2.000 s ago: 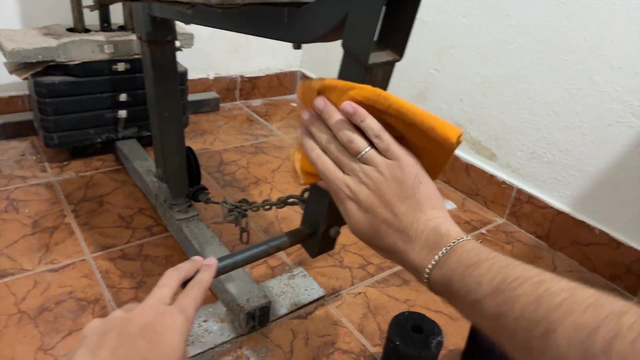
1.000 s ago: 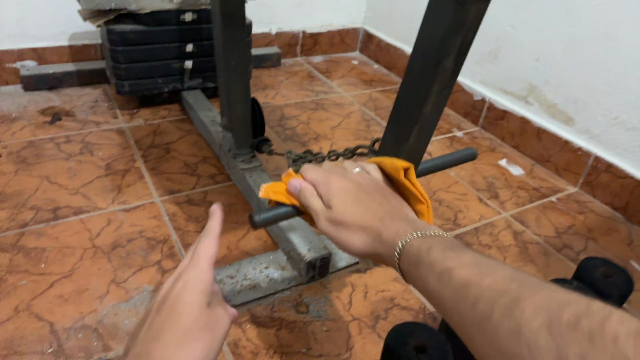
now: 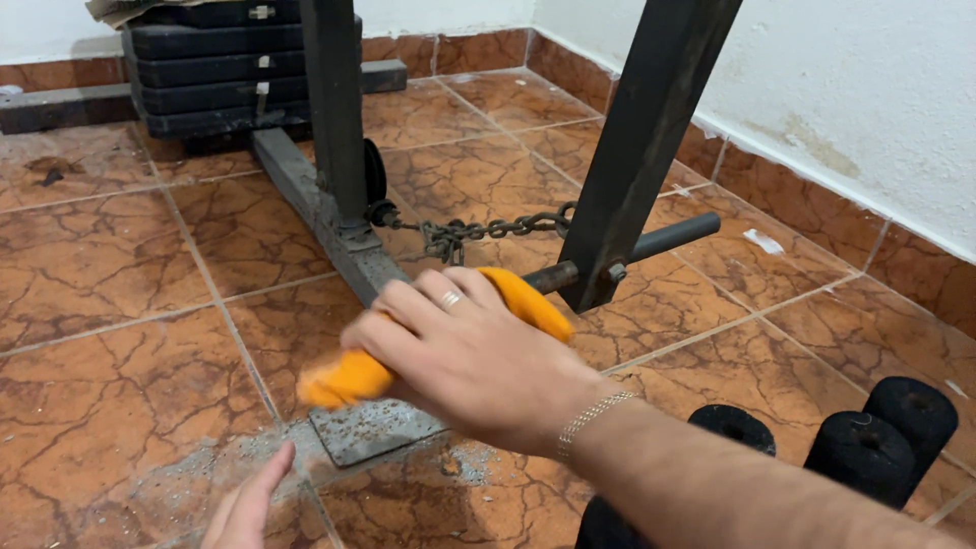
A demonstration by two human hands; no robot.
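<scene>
My right hand (image 3: 473, 351), wearing a ring and a chain bracelet, is wrapped with an orange cloth (image 3: 526, 301) around the near half of a dark metal crossbar (image 3: 675, 235). The bar passes through the foot of a slanted black steel arm (image 3: 637, 145), where a bolt shows. A rusty chain (image 3: 503, 227) links that arm to the base of the upright post (image 3: 335, 114). My left hand (image 3: 255, 503) is at the bottom edge, partly out of view, touching nothing visible; only the thumb side shows.
Black foam rollers (image 3: 862, 457) lie at the lower right. A stack of black weight plates (image 3: 221, 72) stands at the back left. The grey frame beam (image 3: 297, 183) runs towards a dusty metal foot plate (image 3: 374, 431) on the tiled floor. White walls meet behind.
My right hand has gone from the slanted arm down to the crossbar with the cloth. My left hand, earlier at the bar's end, is off it. The view has shifted lower and closer.
</scene>
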